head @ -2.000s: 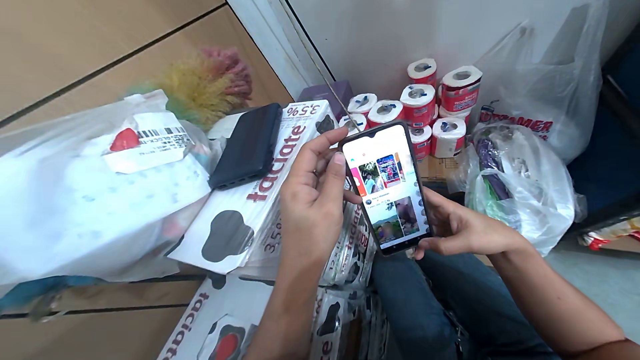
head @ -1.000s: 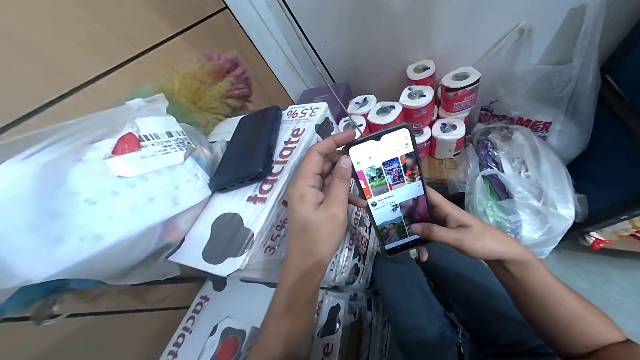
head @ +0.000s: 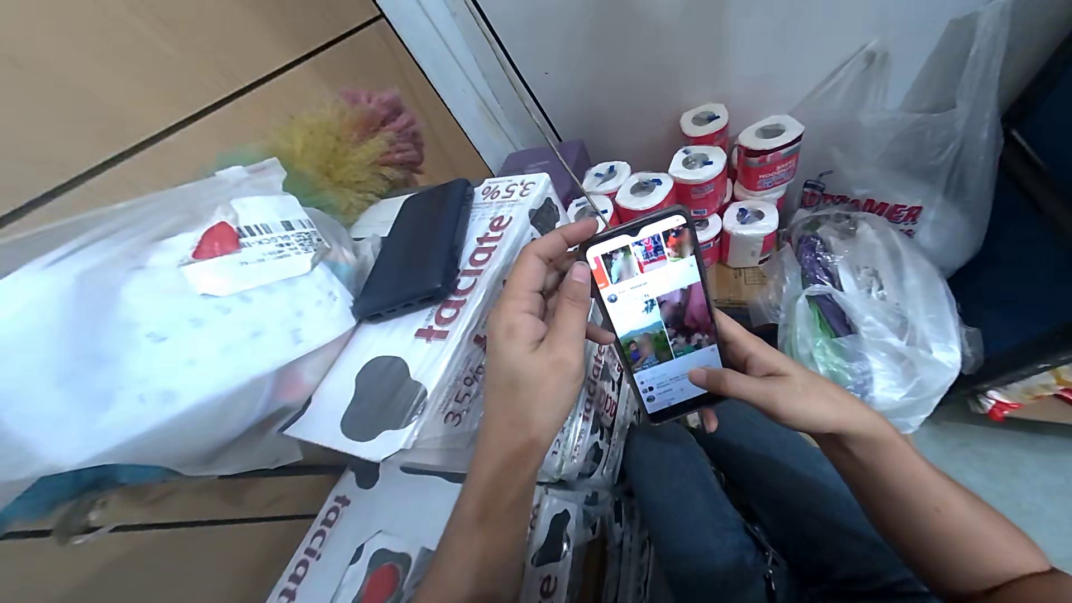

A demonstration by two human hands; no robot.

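Observation:
Over my lap, a smartphone (head: 649,314) with a lit screen of small pictures is held upright and slightly tilted. My left hand (head: 544,327) supports its left edge, fingers behind the upper corner and thumb along the side. Around the lower right edge curls my right hand (head: 766,377), its thumb lying on the lower part of the screen. A thin cable runs down from the wall to near the phone's top left corner. Left of my left hand, a black power bank or similar flat dark device (head: 419,251) rests on a white milk carton case (head: 335,419).
A translucent plastic bag (head: 151,335) with a labelled package lies at left, near a colourful duster (head: 352,155). Wrapped toilet paper rolls (head: 699,172) stand against the wall. Right of them are a filled plastic bag (head: 879,318) and a printed bag (head: 913,184). More milk cases (head: 394,519) lie below.
Since two seconds ago, my right thumb has moved from the phone's lower edge onto the screen. The pictures on the screen have shifted upward. My left hand still holds the phone's left side.

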